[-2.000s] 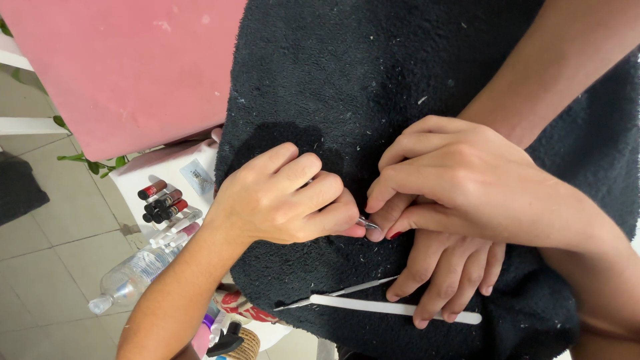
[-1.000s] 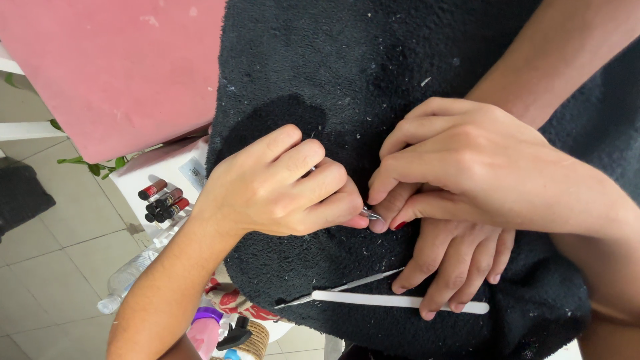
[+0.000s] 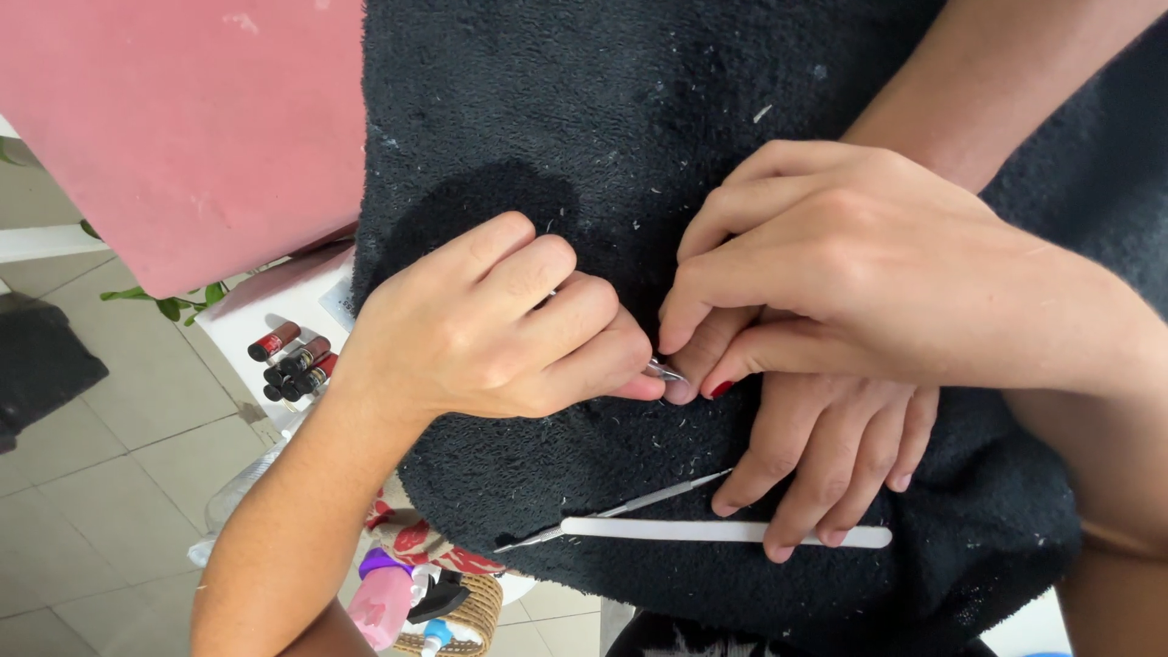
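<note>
My left hand [image 3: 497,319] is closed around a small metal nail tool, likely a cuticle nipper [image 3: 666,371], mostly hidden in my fingers. Its tip touches the end of another person's thumb [image 3: 707,351]. From the right, my right hand [image 3: 821,265] grips that thumb; a red nail shows on my own thumb. The other person's hand [image 3: 835,438] lies palm down on a black towel [image 3: 566,119]. Beneath its fingertips is a white nail file [image 3: 657,529]. A thin metal manicure tool [image 3: 639,502] rests beside the file, its left end near the file's left end.
A pink padded surface [image 3: 201,119] is at upper left. Several small nail polish bottles [image 3: 297,360] lie on a white surface [image 3: 237,319]. Low at left are a clear plastic bottle [image 3: 233,493], a pink bottle [image 3: 379,607] and a woven basket [image 3: 484,607]. Green leaves [image 3: 173,306] show beside the tiled floor [image 3: 109,511].
Both of my hands keep their hold, the metal tool staying at the other person's thumb. The view has shifted slightly and come closer.
</note>
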